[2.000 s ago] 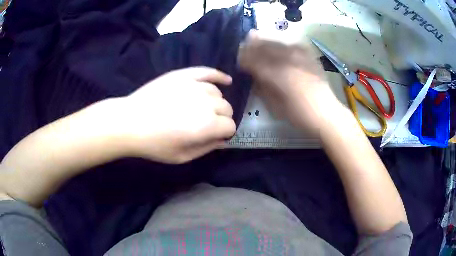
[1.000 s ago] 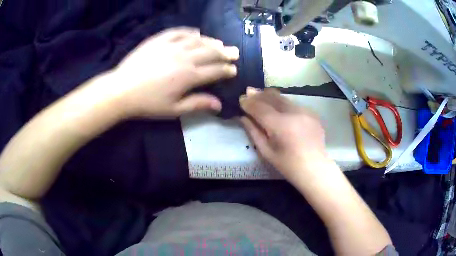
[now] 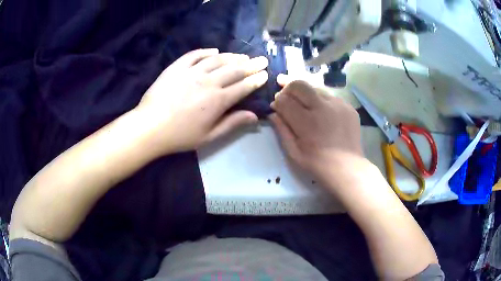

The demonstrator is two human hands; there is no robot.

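Note:
The dark navy garment (image 3: 99, 49) covers the left side and runs under the head of the white sewing machine (image 3: 324, 22). My left hand (image 3: 203, 96) lies flat on the cloth left of the presser foot (image 3: 272, 49), fingers pointing right. My right hand (image 3: 318, 118) has its fingers bent, with the fingertips at the right edge of the cloth just in front of the foot. It holds the cloth edge between the fingertips; the thumb side is partly hidden. The needle itself is not clearly seen.
Scissors (image 3: 391, 131) with red and yellow handles lie right of my right hand. A blue tray (image 3: 477, 170) is at the far right, with a white strip (image 3: 458, 164) slanting beside it. A ruler scale (image 3: 247, 207) runs along the table's front edge. A thread (image 3: 410, 74) lies on the bed.
My right hand has come from beside the machine to the cloth edge at the foot. My left hand has opened flat and moved up. The machine head shows more fully in view.

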